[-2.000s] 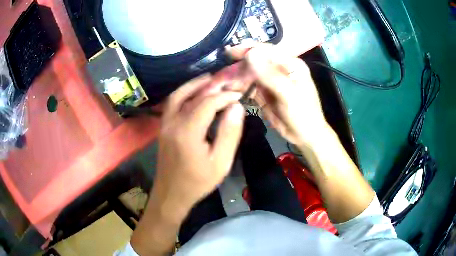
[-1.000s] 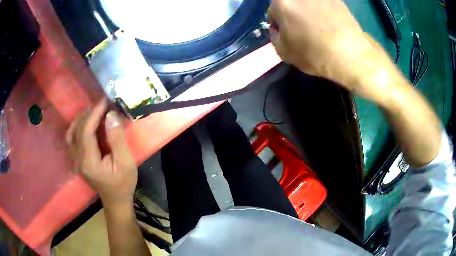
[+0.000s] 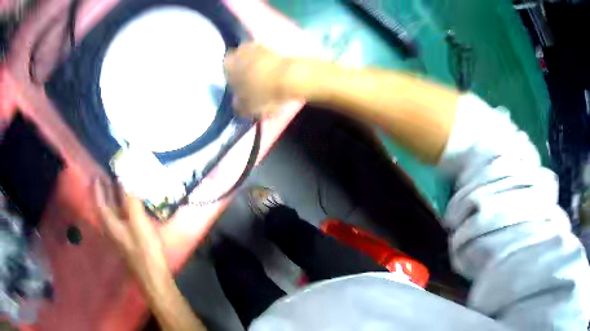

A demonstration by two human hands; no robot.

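Observation:
The black housing (image 3: 76,83) with its large white disc (image 3: 163,79) lies on the salmon-red table (image 3: 87,284). The power supply board (image 3: 143,176), blurred, sits tilted at the housing's near left corner. A black cord (image 3: 253,158) curves from near that board up to my right hand. My right hand (image 3: 260,77) is a blurred fist at the housing's right edge; what it holds is hidden. My left hand (image 3: 123,216) is beside the board at the lower left, blurred; its fingertips are near the board and I cannot tell if they touch it.
A black tray (image 3: 29,171) and a clear plastic bag (image 3: 19,258) are at the left. The green bench (image 3: 498,81) is at the right, with a dark tool (image 3: 382,24) and thin cables. A red stool (image 3: 372,249) stands on the floor near my legs.
The view has shifted, and housing and table appear further left. My right hand remains at the housing's right side with its forearm now nearly level. My left hand is closer to the board.

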